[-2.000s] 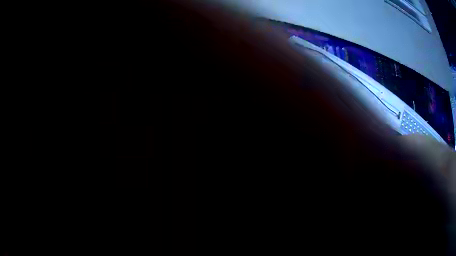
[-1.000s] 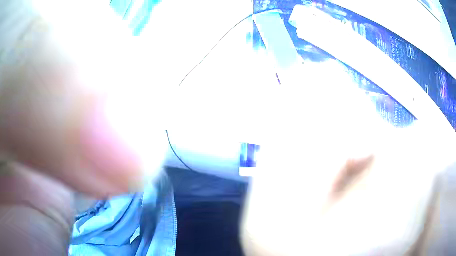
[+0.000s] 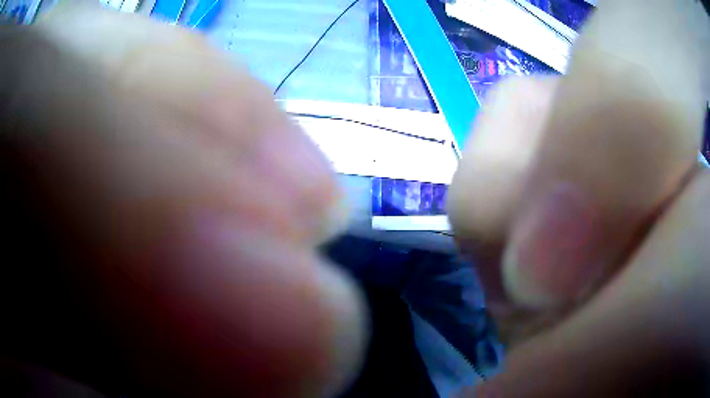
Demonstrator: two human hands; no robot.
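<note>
My left hand (image 3: pixel 195 210) fills the left side, very close to the camera and blurred, with thumb and finger near each other. My right hand (image 3: pixel 576 202) fills the right side, also close and blurred, its fingers bent. No held thing can be made out in either hand. Beyond them a white lamp housing (image 3: pixel 389 159) lies across the table with a black lead wire (image 3: pixel 358 123) along it. A bright blue strip (image 3: pixel 436 66) slants down to the housing; its lower end is beside my right fingers. The housing's ends are hidden.
A second white housing (image 3: pixel 510 25) lies at the upper right on the purple printed sheet (image 3: pixel 406 197). A thin black wire (image 3: pixel 315 53) curves over the pale table area. More blue and white strips show at the upper left. Dark and grey-blue clothing shows below the table edge.
The dark, then overexposed view has become clearer. Both hands are large before the camera, with the left reaching further towards the middle. The blue strip and housing now show between them.
</note>
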